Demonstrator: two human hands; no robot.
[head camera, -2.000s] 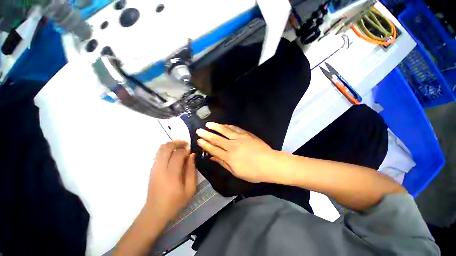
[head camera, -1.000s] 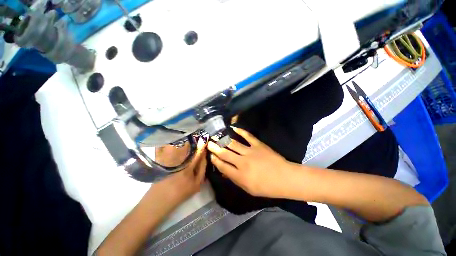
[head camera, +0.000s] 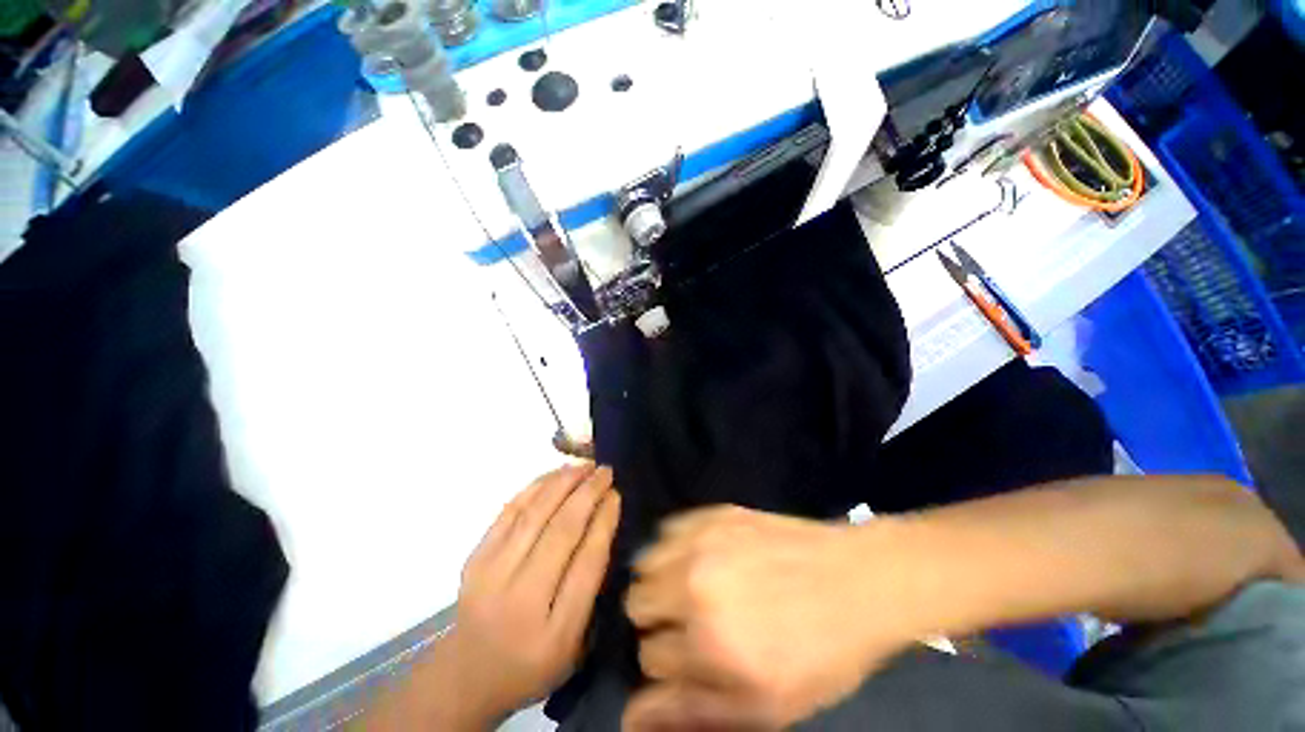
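The black garment piece (head camera: 759, 372) runs from under the presser foot area (head camera: 630, 298) of the white sewing machine (head camera: 701, 86) down over the table's front edge to the lap. My left hand (head camera: 537, 579) holds its left edge, fingers together and thumb hidden. My right hand (head camera: 744, 615) is curled on the cloth just right of my left hand, slightly blurred. Both hands are well below the needle area. The curved metal guard (head camera: 544, 229) is left of the needle. Snips (head camera: 990, 300) lie on the table to the right.
A large black fabric heap (head camera: 115, 472) is at the left of the white table (head camera: 358, 386). Coiled orange and green rings (head camera: 1088, 165) lie at the table's right end. A blue crate (head camera: 1166, 386) with cloth stands at the right. A white strap (head camera: 844, 136) hangs over the machine arm.
Both hands have moved from the needle area down towards the lap. More of the black piece shows below the needle. The view has shifted, and the metal guard beside the needle looks narrower.
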